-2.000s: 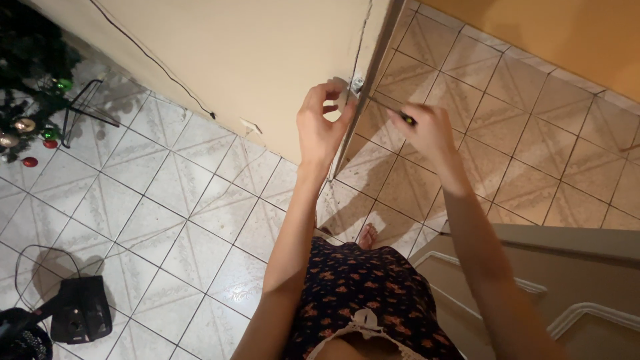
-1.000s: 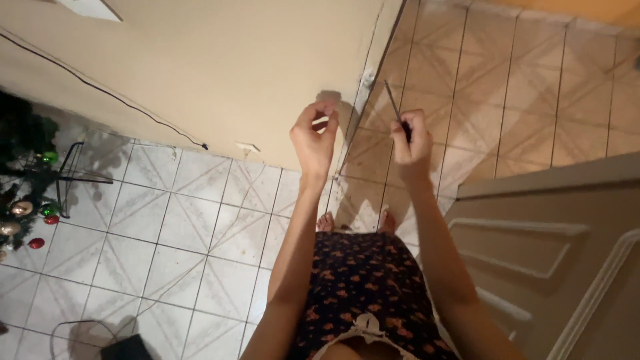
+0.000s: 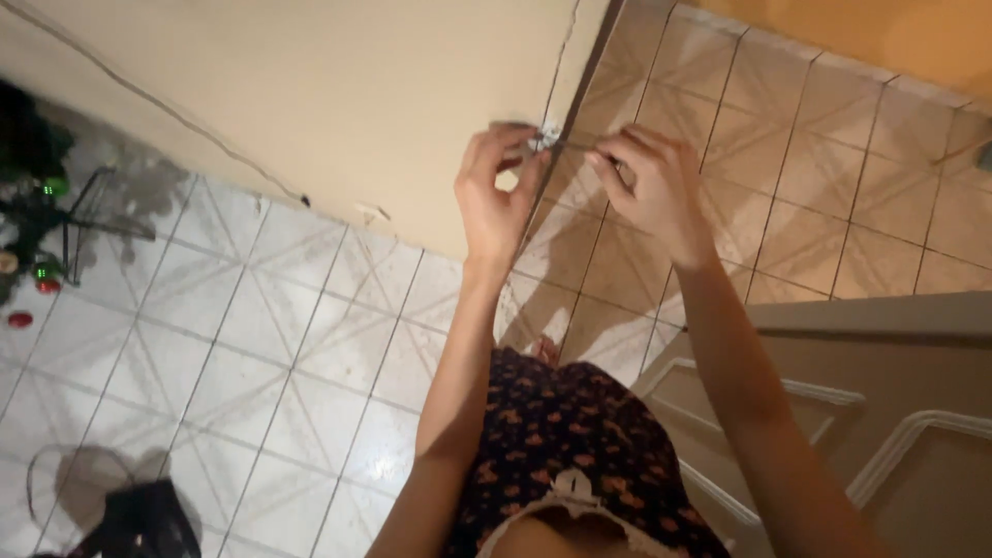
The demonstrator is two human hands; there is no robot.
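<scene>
A screwdriver's thin shaft [image 3: 577, 146] points left from my right hand [image 3: 655, 182], whose fingers close around its handle and largely hide it. The tip is at a small pale fitting or damaged patch [image 3: 549, 136] on the edge of the cream wall [image 3: 372, 101]. Against that same spot rest the thumb and fingertips of my left hand [image 3: 500, 190], curled into a ring; whether they pinch a small part cannot be told, as the fingertips are blurred.
A panelled door [image 3: 868, 349] stands at the lower right. On the left are a Christmas tree [image 3: 31, 186] with baubles and a dark metal stand [image 3: 108, 225]. A black object [image 3: 151, 515] lies on the tiled floor [image 3: 256, 372]. A cable [image 3: 155, 101] runs along the wall.
One second ago the screwdriver was held upright, away from the wall edge, and my left hand was off the fitting. Now both hands are back at it, with the shaft lying sideways.
</scene>
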